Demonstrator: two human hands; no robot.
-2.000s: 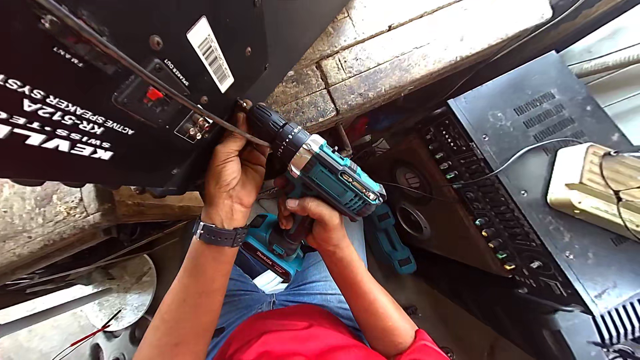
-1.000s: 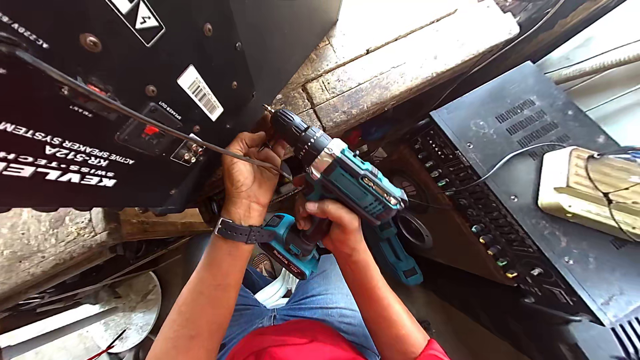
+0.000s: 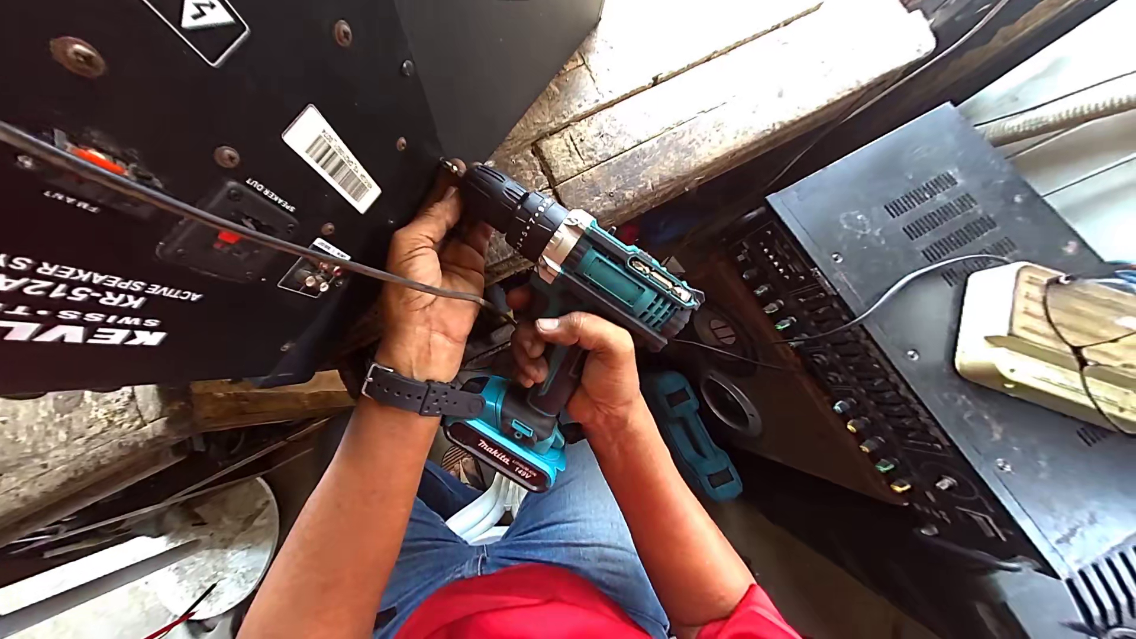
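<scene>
My right hand grips the handle of a teal and black Makita cordless drill, its battery low near my lap. The chuck points up and left, its tip at the lower right edge of a black active speaker's rear panel. Beside the chuck is my left hand, palm up, its fingertips at a small metal piece, seemingly a screw, by the panel edge. Whether those fingers pinch it cannot be told. A dark cable crosses the panel and passes over my left palm.
The speaker rests on a worn wooden bench. At right stands a black audio mixer with knobs, a cream plastic device on top. A teal tool-like object lies below the drill. A round pale container is at lower left.
The drill's tip and my left fingertips, apart from the speaker's edge one second ago, are now at that edge. The view has shifted somewhat.
</scene>
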